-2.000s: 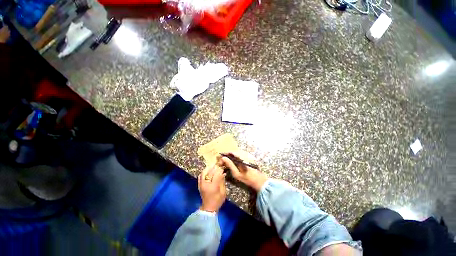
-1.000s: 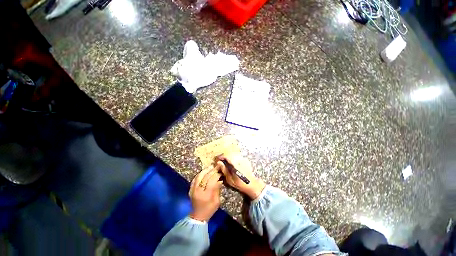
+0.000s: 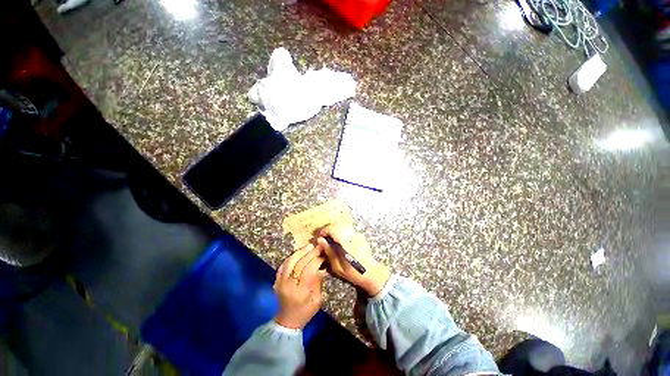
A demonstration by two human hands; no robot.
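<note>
A tan paper slip [image 3: 308, 220] lies on the speckled worktable, with faint marks on it. My right hand [image 3: 347, 255] holds a dark pen [image 3: 345, 254], its tip end near the slip's lower part. My left hand [image 3: 300, 283] rests at the slip's lower left edge, fingers close together and touching near my right fingers; whether it pinches the slip is hidden. A white notepad [image 3: 369, 147] lies beyond the slip. A dark-screened smartphone [image 3: 236, 160] lies to the left, near the table edge. A crumpled white rag [image 3: 301, 92] touches or nearly touches the phone.
A red tray [image 3: 358, 10] is at the top edge. A coiled pale cable [image 3: 566, 22] and a white block [image 3: 588, 73] lie top right. A small white scrap [image 3: 597, 258] is at right. A blue crate [image 3: 220, 305] is below the table edge at lower left.
The view has shifted, so the table items sit a little higher or further left. The pen has tilted between the earlier frames. Both hands remain at the slip.
</note>
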